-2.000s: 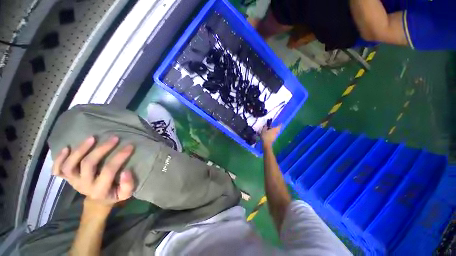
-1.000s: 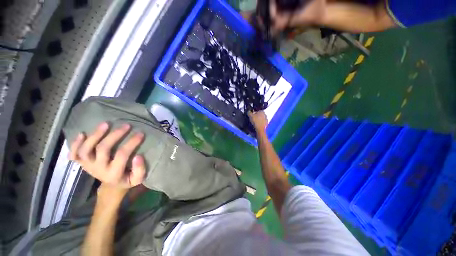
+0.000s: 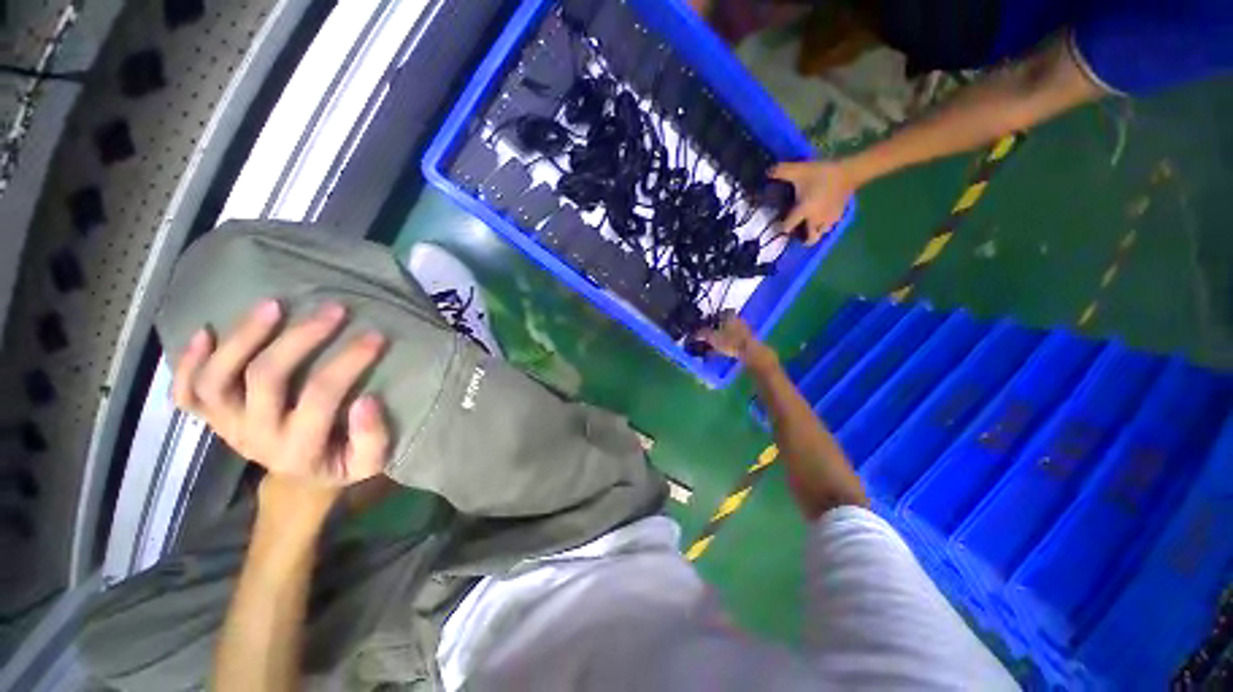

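Note:
A blue plastic bin (image 3: 500, 84) holds black power adapters (image 3: 611, 277) in rows along its long sides, with tangled adapter cords (image 3: 633, 183) in the middle over a white liner sheet. My right hand (image 3: 730, 335) is at the bin's near right corner, its fingers closed around a small black adapter by the end of the row; the fingertips are small and partly hidden. My left hand (image 3: 291, 392) rests on my raised knee, fingers apart, holding nothing. Another person's hand (image 3: 811, 196) grips a black adapter at the bin's right end.
Stacked blue bins (image 3: 1001, 446) stand on the floor at the right. The rack shelf (image 3: 162, 176) with dark squares and its pale edge rail (image 3: 291, 149) curves along the left. My shoe (image 3: 453, 291) is beside the bin. Yellow-and-black tape (image 3: 947, 230) crosses the green floor.
My right hand has moved from over the cords to the bin's near corner. The other person's hand has come down to the bin's right end. My left hand stays on the knee.

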